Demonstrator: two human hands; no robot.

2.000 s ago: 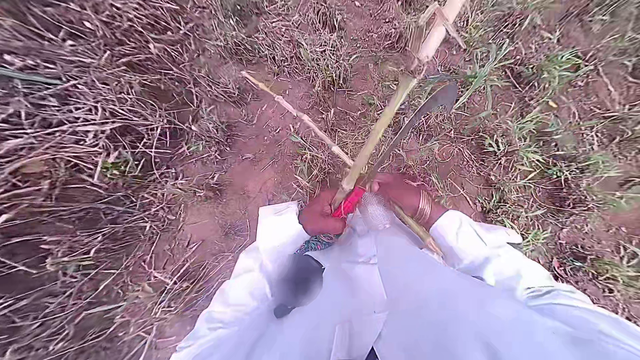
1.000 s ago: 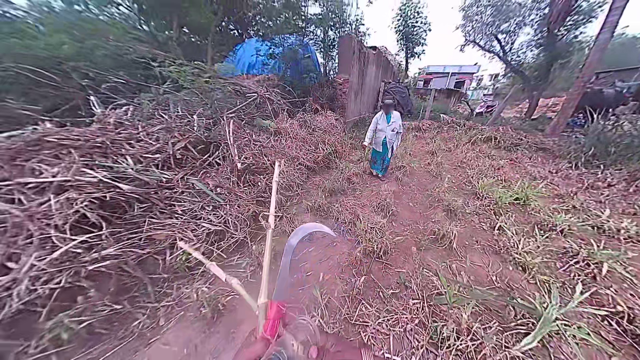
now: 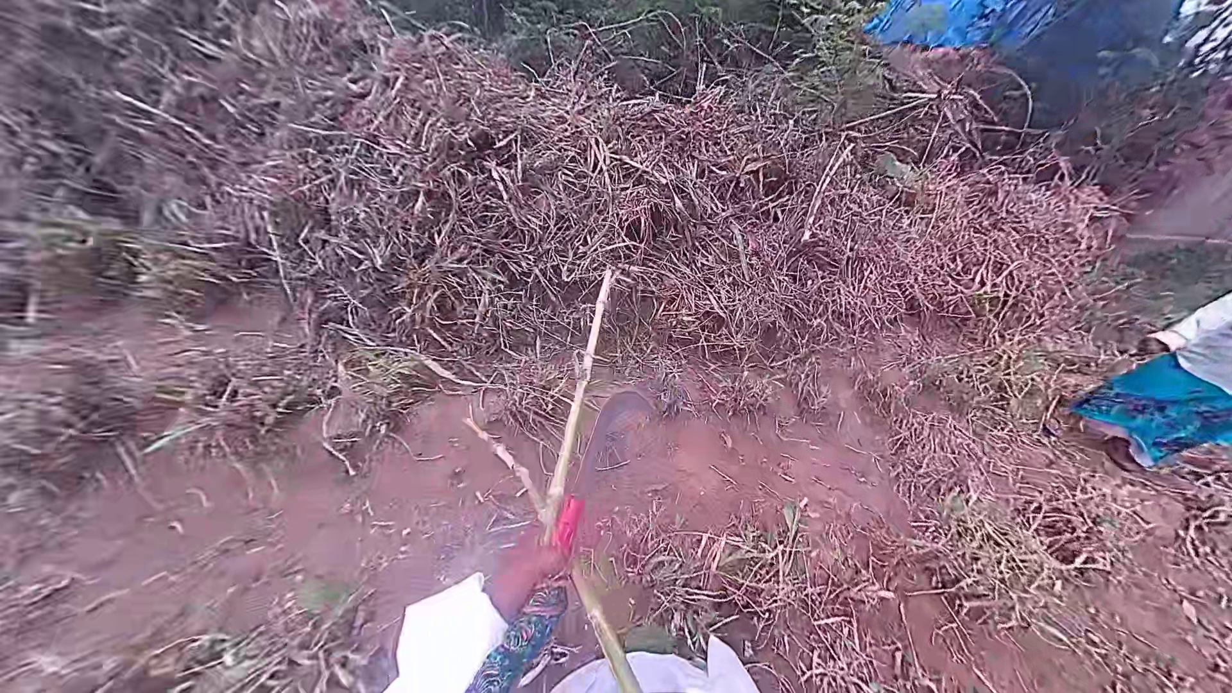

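Observation:
At the lower middle, my left hand is closed around the red handle of a curved-bladed sickle and around cane stalks. The sickle's blade is blurred and points up and away. A long pale cane stalk rises from the hand beside the blade. A shorter stalk leans up to the left, and a greenish stalk runs down towards my white garment. My right hand is not in view.
A large heap of dry stalks and grass lies ahead. Beyond it are green bushes and a blue tarpaulin. A person in blue-green cloth and white stands at the right edge. Grass tufts grow from the reddish soil.
The view has swung towards the heap, so the other person now stands at the right edge. My right hand, on the bundle two seconds ago, has gone out of view.

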